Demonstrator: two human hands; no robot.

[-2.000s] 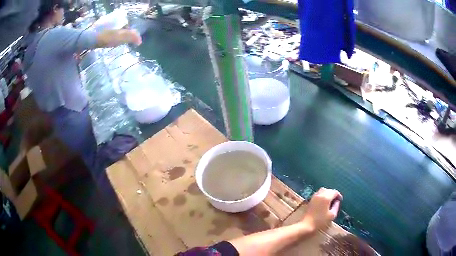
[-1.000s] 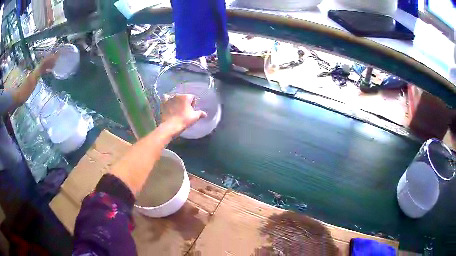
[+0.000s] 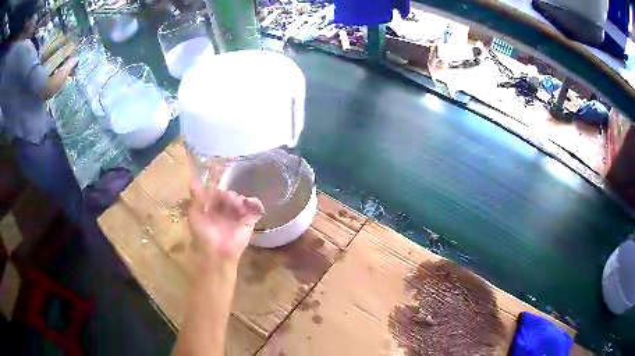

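My left hand (image 3: 223,215) reaches up from the bottom edge and grips the clear part of a container (image 3: 242,104). The container is upside down, white base up and clear wall down, above and in front of the white bowl (image 3: 282,233). The bowl holds cloudy greyish liquid. Whether the clear rim touches the bowl, I cannot tell. The bowl stands on brown cardboard (image 3: 348,292) with dark wet patches. A blue cloth (image 3: 539,337) lies bunched at the cardboard's lower right. My right hand is out of the picture.
The green belt (image 3: 432,160) runs behind the cardboard. Another container (image 3: 620,278) is cut off at the right edge. More containers (image 3: 139,115) stand at left near shiny plastic film, beside a person (image 3: 28,90). A green post (image 3: 233,24) rises behind the held container. A cluttered shelf lies beyond the belt.
My left hand went from the cardboard's edge to the container behind the bowl. That container is now lifted, turned upside down and brought over the bowl. The view has shifted.
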